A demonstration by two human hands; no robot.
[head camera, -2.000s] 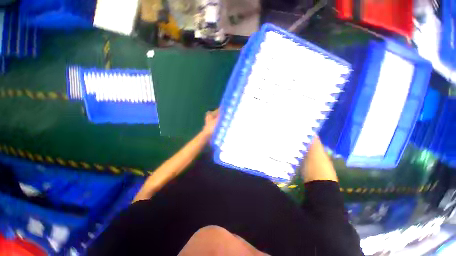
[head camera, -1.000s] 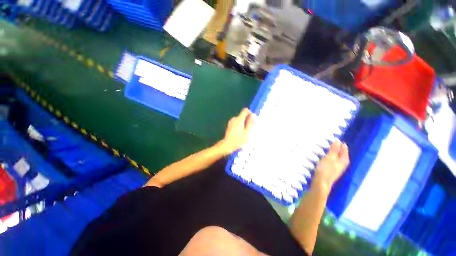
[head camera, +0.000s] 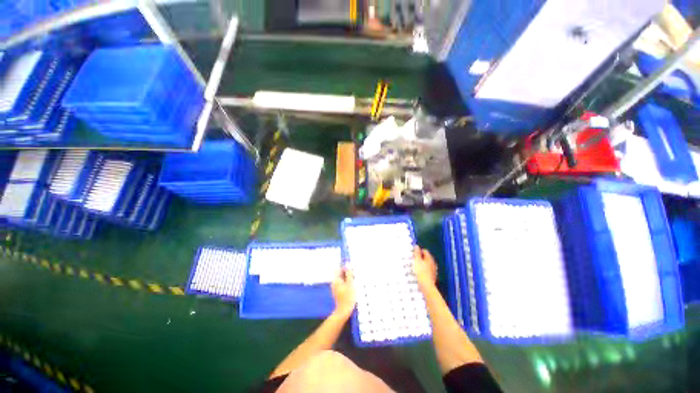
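Note:
A blue plastic tray [head camera: 387, 280] filled with rows of white adapters is held in front of me, its long sides running away from me. My left hand [head camera: 344, 293] grips its left long side. My right hand [head camera: 424, 269] grips its right long side. Both hands are bare, and the fingers under the tray are hidden. Left of it, a blue tray [head camera: 288, 302] is partly filled with white adapters. Right of it stands a stack of full blue trays [head camera: 522, 269], apart from the held tray.
A small filled tray [head camera: 219, 272] lies at left. Ahead are the press machine [head camera: 411, 165], a white square seat or board [head camera: 295, 179] and a brown cardboard strip [head camera: 345, 167]. A red bin [head camera: 576, 153] and another tray stack [head camera: 633, 257] are at right. A rack [head camera: 173, 147] holds trays at left.
The view has turned and pulled back. The held tray was tilted and nearer; it is now straighter and lower, between the partly filled tray and the right stack. Both hands still hold it.

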